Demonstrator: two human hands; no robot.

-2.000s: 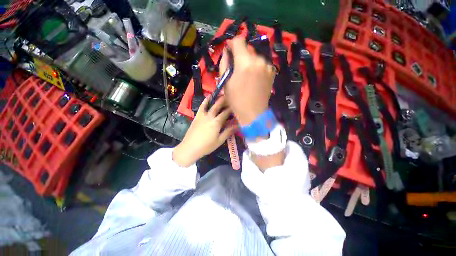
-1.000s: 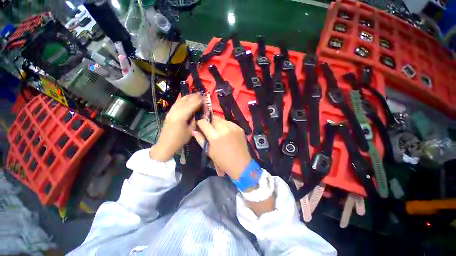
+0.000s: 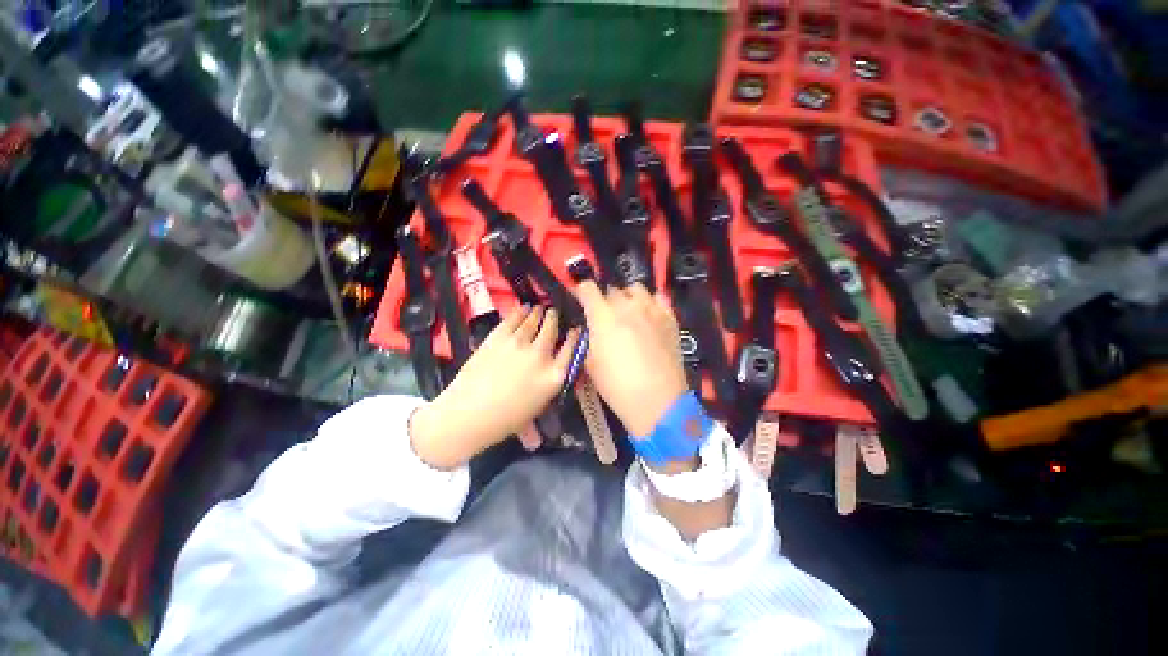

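Many dark smartwatches lie across a red compartment tray (image 3: 810, 374), mostly on black straps. My left hand (image 3: 497, 392) is low over the tray's left part, its fingertips against a black strap (image 3: 528, 279); its grip is hidden. My right hand (image 3: 633, 356), with a blue wristband (image 3: 674, 429), is beside it, fingers curled down. A dark, glossy pen-like stick (image 3: 576, 360) shows between the hands, in my right fingers. A pale pink-strap watch (image 3: 475, 282) lies left of the hands. A green-strap watch (image 3: 874, 323) lies at the right.
Another red tray (image 3: 28, 436) stands at lower left, and one with small cases (image 3: 1032, 159) at back right. A pen cup (image 3: 265, 249) and a wire spool (image 3: 240, 327) stand at left. An orange-handled tool (image 3: 1076, 410) lies at right. Pale strap ends (image 3: 845, 472) overhang the near edge.
The view has shifted, so the tray sits further left. My hands have parted from their close hold and moved rightward over the watches. The pink-strap watch now lies uncovered on the tray.
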